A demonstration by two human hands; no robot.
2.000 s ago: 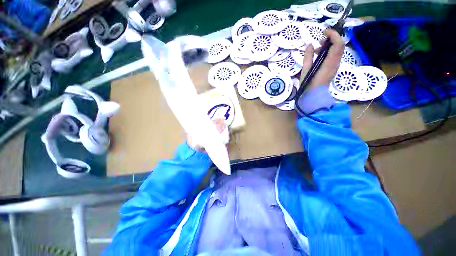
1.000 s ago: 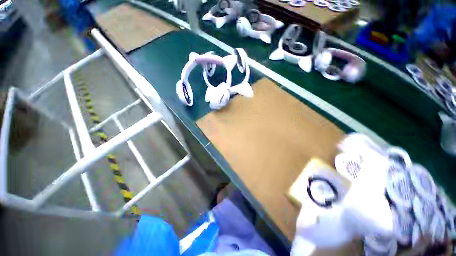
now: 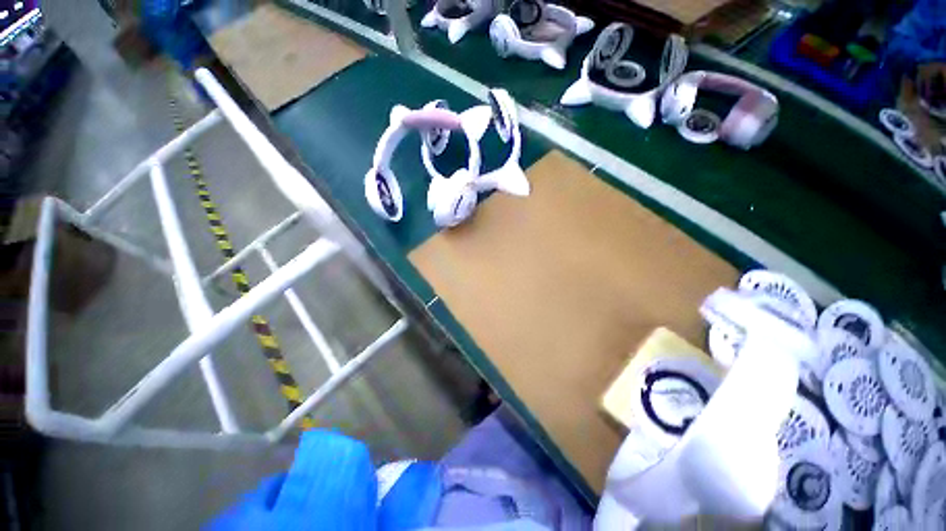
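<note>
An unfinished white headphone [image 3: 731, 441] lies at the lower right, its broad curved band overexposed and reaching the bottom edge. Its open round ear cup [image 3: 672, 399], with a dark arc inside, rests on the cream-yellow block [image 3: 628, 392]. White slotted speaker plates [image 3: 859, 396] are piled right of the headphone. One plate shows a dark round driver [image 3: 809, 483]. Neither of my hands can be made out. Only a blue sleeve [image 3: 330, 479] shows at the bottom edge.
Brown cardboard [image 3: 560, 280] covers the bench beside the green belt [image 3: 622, 166]. Cat-ear headphones [image 3: 453, 197] stand beyond the cardboard, and more [image 3: 723, 109] lie on the belt. A white tubular frame [image 3: 187, 296] stands left of the bench. A blue tray [image 3: 825, 62] is at the upper right.
The view has swung left, bringing the white frame and floor into sight. Both hands, seen two seconds ago at the ear cup and above the plates, are out of sight.
</note>
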